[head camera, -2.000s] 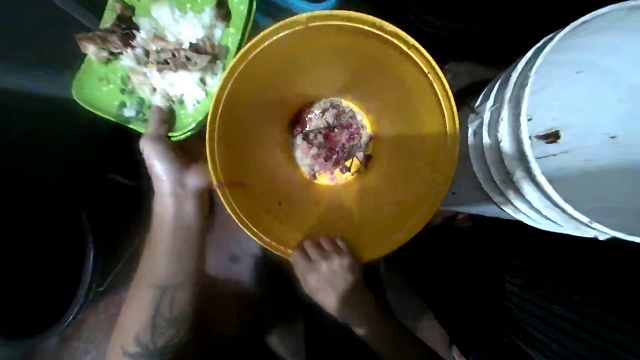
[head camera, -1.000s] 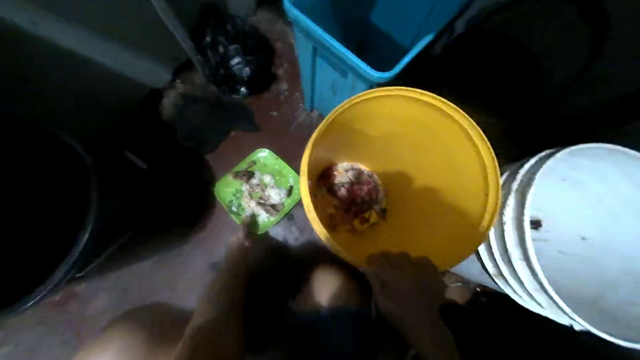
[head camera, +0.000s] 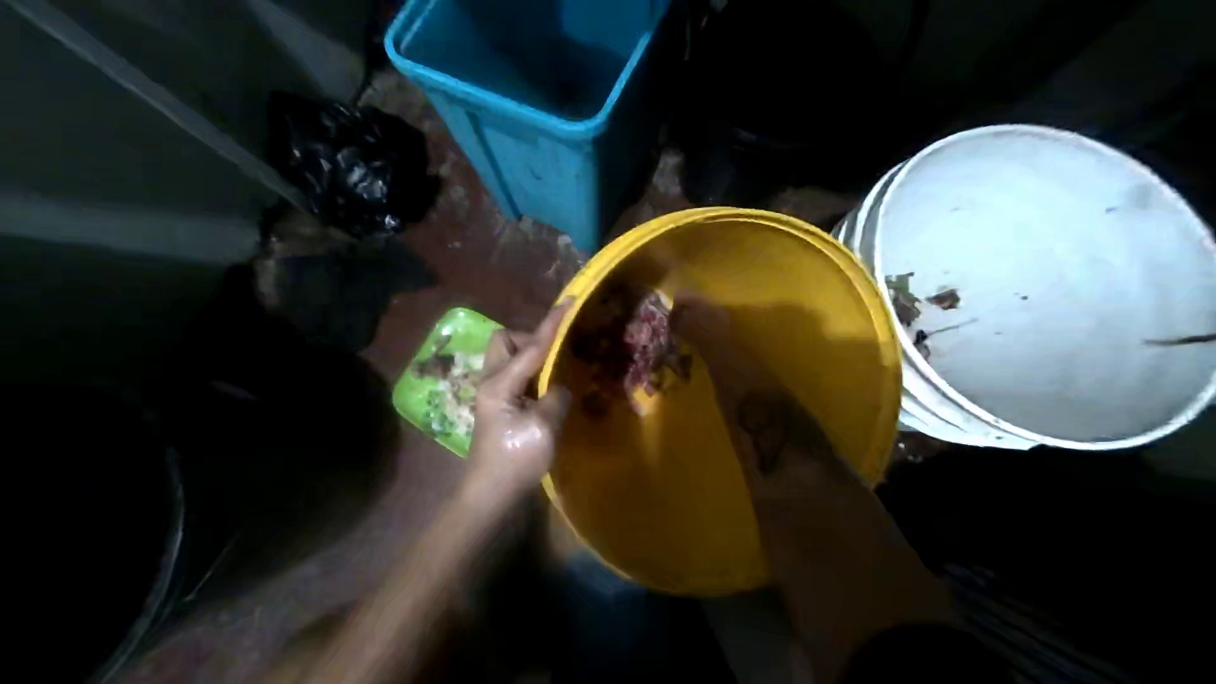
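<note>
A yellow plastic bucket (head camera: 807, 351) is tilted with its mouth toward me, and reddish food scraps (head camera: 648, 342) lie on its bottom. At the bucket's left rim, my left hand (head camera: 518, 418) grips the edge and looks wet. My right hand (head camera: 698, 323) reaches deep inside, close to the scraps; its fingers are blurred and dark, so what it holds cannot be told. Left of the bucket, partly behind my left hand, a green plastic plate (head camera: 411, 388) bears white rice-like food and darker pieces.
A stack of white buckets (head camera: 1054, 285) stands tilted at the right, with bits of scrap inside the top one. Beyond the yellow bucket is a blue rectangular bin (head camera: 522, 142). A black plastic bag (head camera: 356, 166) lies at the upper left. A dark round container rim (head camera: 171, 551) shows lower left.
My left hand has moved from beside the green plate to the yellow bucket's left rim. My right hand has left the near rim and gone inside the bucket.
</note>
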